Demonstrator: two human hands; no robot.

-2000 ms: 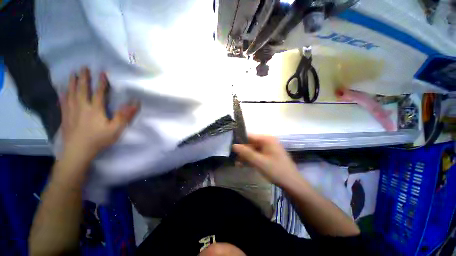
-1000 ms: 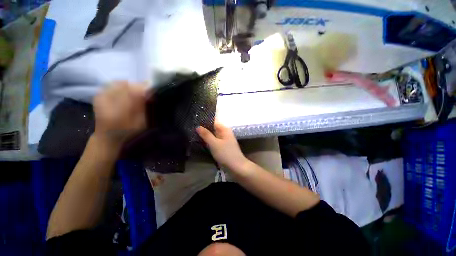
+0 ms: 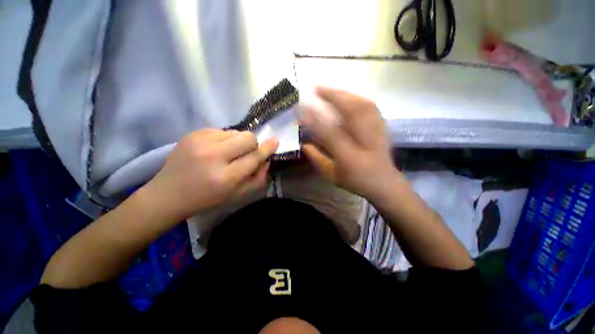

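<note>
The large garment panel (image 3: 169,72) lies pale side up over the left of the table, with dark fuzzy seam edges. Near its right corner a dark glittery strip (image 3: 273,104) shows beside a small white flap. My left hand (image 3: 218,163) pinches the panel's corner at the table's front edge. My right hand (image 3: 349,140) is just right of that corner, motion-blurred; whether its fingers hold the fabric edge cannot be told. The needle and presser foot are out of view.
Black-handled scissors (image 3: 427,29) lie at the upper right, with a pink cloth strip (image 3: 532,75) right of them. White and black cut pieces (image 3: 450,202) are below the table at the right, beside a blue crate (image 3: 554,228). More blue crate parts (image 3: 29,209) show at lower left.
The panel has turned from dark side to pale side up near my hands. My left hand moved right to the corner; my right hand moved right and up. The view tilted down, losing the machine head.
</note>
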